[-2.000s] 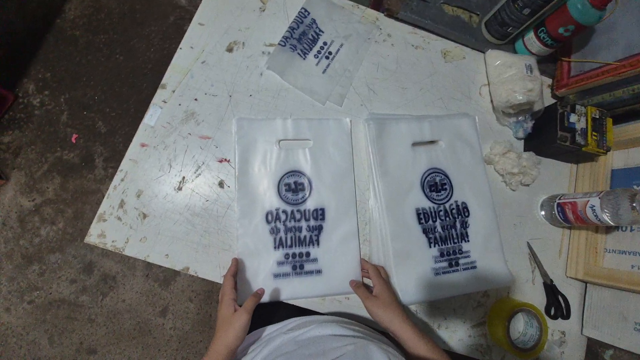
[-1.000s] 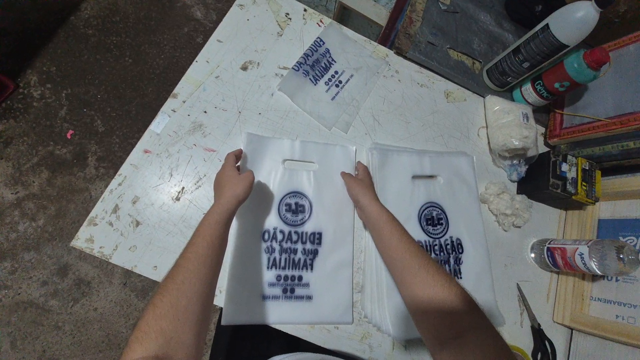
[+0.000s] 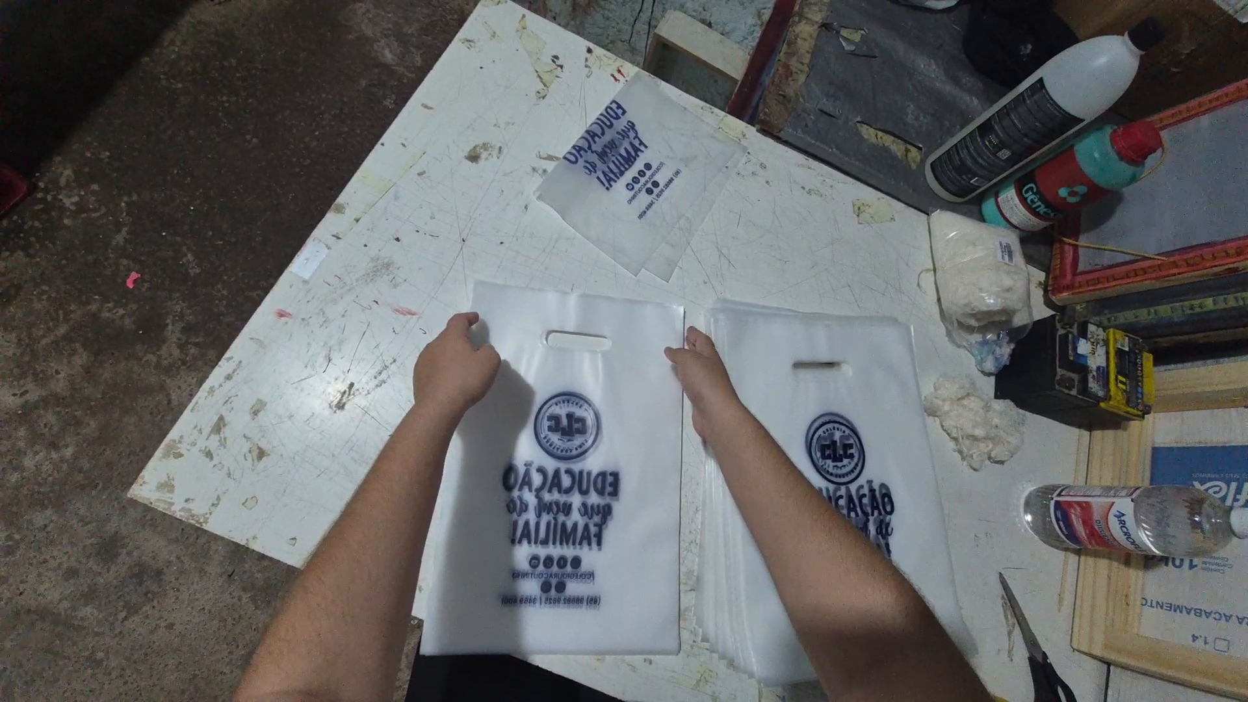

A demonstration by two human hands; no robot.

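Note:
A stack of translucent plastic bags point(image 3: 585, 429) with dark printing and a cut-out handle slot lies in front of me. At its upper left edge is my left hand point(image 3: 456, 363), fingers curled around the edge. My right hand point(image 3: 700, 375) pinches the upper right edge, thumb and finger close together. To the right, a second, fanned stack of similar bags point(image 3: 760, 409) lies partly under my right forearm. Farther back on the table, a clear printed plastic piece point(image 3: 643, 175) rests at a slant.
The scratched white table point(image 3: 390, 253) carries a bundle of white fibre point(image 3: 975, 419), a wrapped white bundle point(image 3: 980, 273), a battery point(image 3: 1072, 375), scissors point(image 3: 1038, 643) and a clear bottle point(image 3: 1131, 519) at the right. A white bottle point(image 3: 1043, 107) and a green bottle point(image 3: 1068, 180) lie behind.
Both hands have moved from the near edge of the left stack, seen two seconds ago, to its far corners. The view has shifted somewhat.

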